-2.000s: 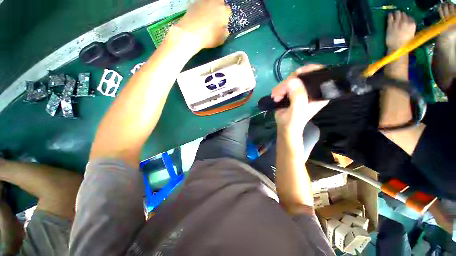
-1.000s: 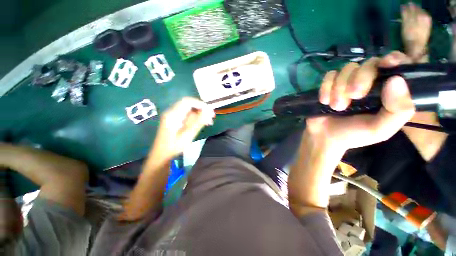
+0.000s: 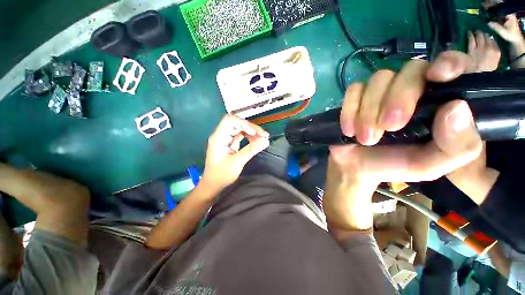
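Observation:
My right hand (image 3: 403,115) is wrapped around the black electric screwdriver (image 3: 322,128), large and close to the camera, its tip pointing left. My left hand (image 3: 236,147) is below the housing with thumb and forefinger pinched near the screwdriver's tip; a tiny bright silver screw (image 3: 267,137) seems to be at the fingertips. The cream plastic housing (image 3: 225,82) lies on the green bench, with a white bracket (image 3: 251,84) over black in its middle. An orange-brown curved edge (image 3: 285,113) shows under it.
Three loose white brackets (image 3: 153,122) and a pile of small dark parts (image 3: 75,86) lie left. Two black cup-like pieces (image 3: 147,29) sit beside the green screw basket (image 3: 201,43), which touches a black screw tray (image 3: 296,10). A cable (image 3: 345,60) lies right. People sit both sides; a carton (image 3: 419,224) stands lower right.
My left hand has moved from the basket down to the housing's near side, then right toward the screwdriver's tip. The screwdriver has come nearer the camera, then shifted left.

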